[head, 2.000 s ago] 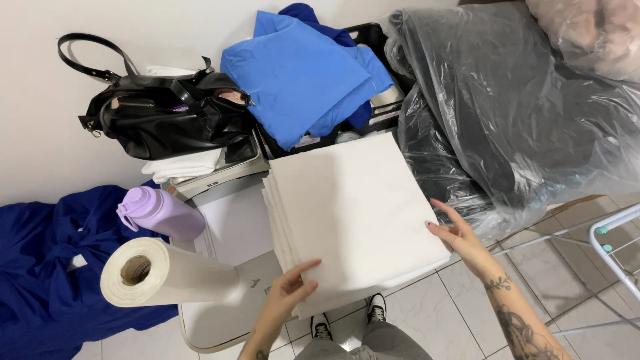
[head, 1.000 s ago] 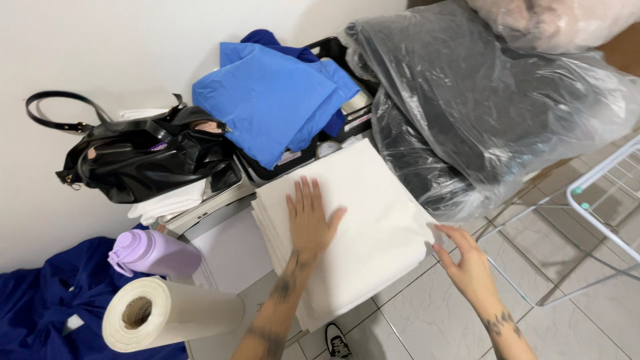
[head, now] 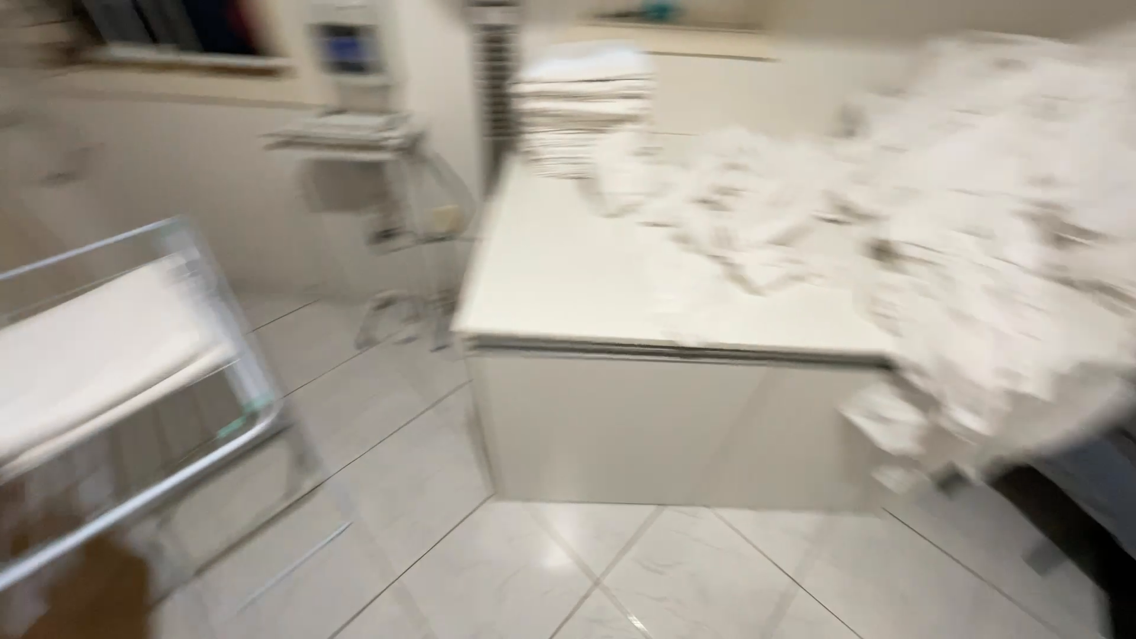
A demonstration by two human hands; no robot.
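Observation:
Neither of my hands shows in the blurred view of now. A white table (head: 568, 293) stands in the middle. On its far left corner is a stack of folded white cloths (head: 583, 111). A heap of crumpled white cloth (head: 1021, 222) covers the right side and hangs over the edge, and a smaller crumpled part (head: 745, 195) lies toward the middle. At the left, folded white fabric (head: 106, 355) rests on a metal-framed folding rack (head: 142, 506).
A small stand (head: 346, 133) with a device (head: 348, 49) above it is by the back wall. Pale floor tiles (head: 426, 532) lie in front of the table. A dark object (head: 1074, 532) is at the lower right.
The view has swung far away from the bag, the bottle and the white stack. Both hands, seen at that stack one second ago, are out of view.

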